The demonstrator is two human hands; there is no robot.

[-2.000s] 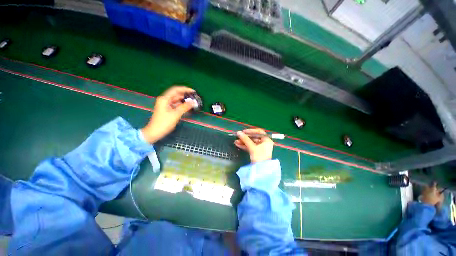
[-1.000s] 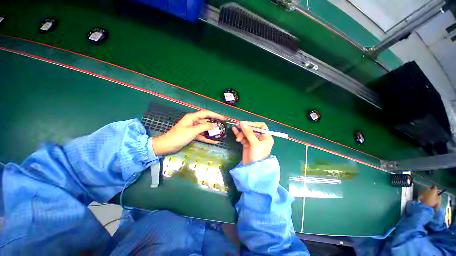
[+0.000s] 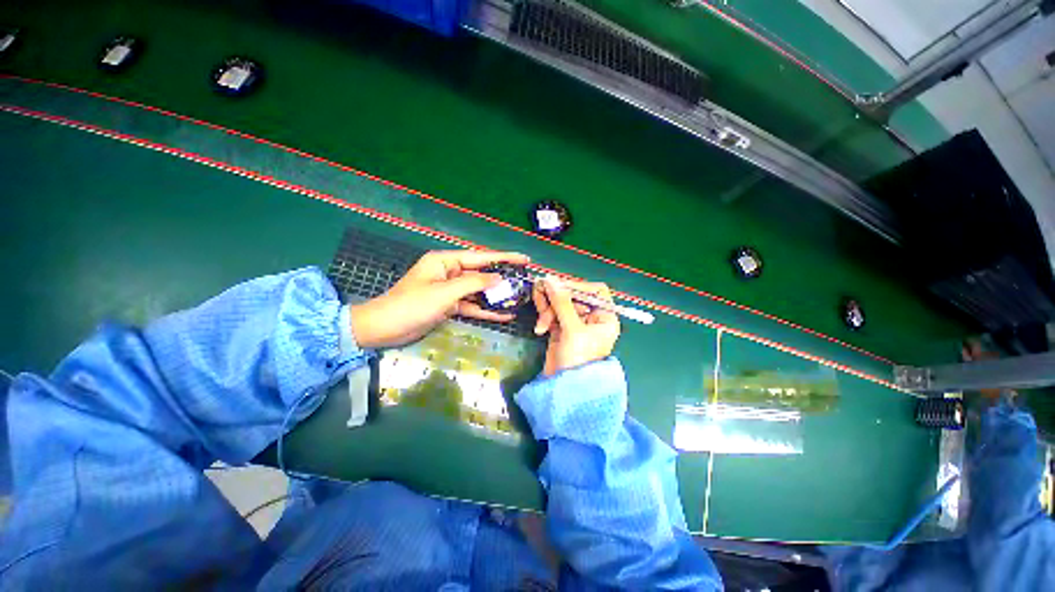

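Observation:
My left hand point(image 3: 422, 303) holds a round black electronic module point(image 3: 506, 289) with a pale square in its middle, above the near side of the red line. My right hand point(image 3: 575, 324) holds slim tweezers point(image 3: 607, 303) with a white handle end pointing right. Their tips are at the module's right edge; whether they grip anything is too small to tell. A glossy sheet with yellow patches point(image 3: 451, 382) lies on the green bench below my hands. A black grid tray point(image 3: 368, 266) lies partly hidden behind my left hand.
The green belt beyond the red line carries several black modules point(image 3: 237, 76). A second film sheet point(image 3: 740, 430) lies to the right. A blue bin point(image 3: 422, 9), a black slotted rack point(image 3: 607, 49) and a black stack point(image 3: 966, 231) stand beyond. Another person's blue sleeve point(image 3: 1009, 463) is at far right.
My left hand has brought the module from over the belt edge down to the tweezers in my right hand. The belt modules sit slightly further right than a second ago. The other person's arm moved.

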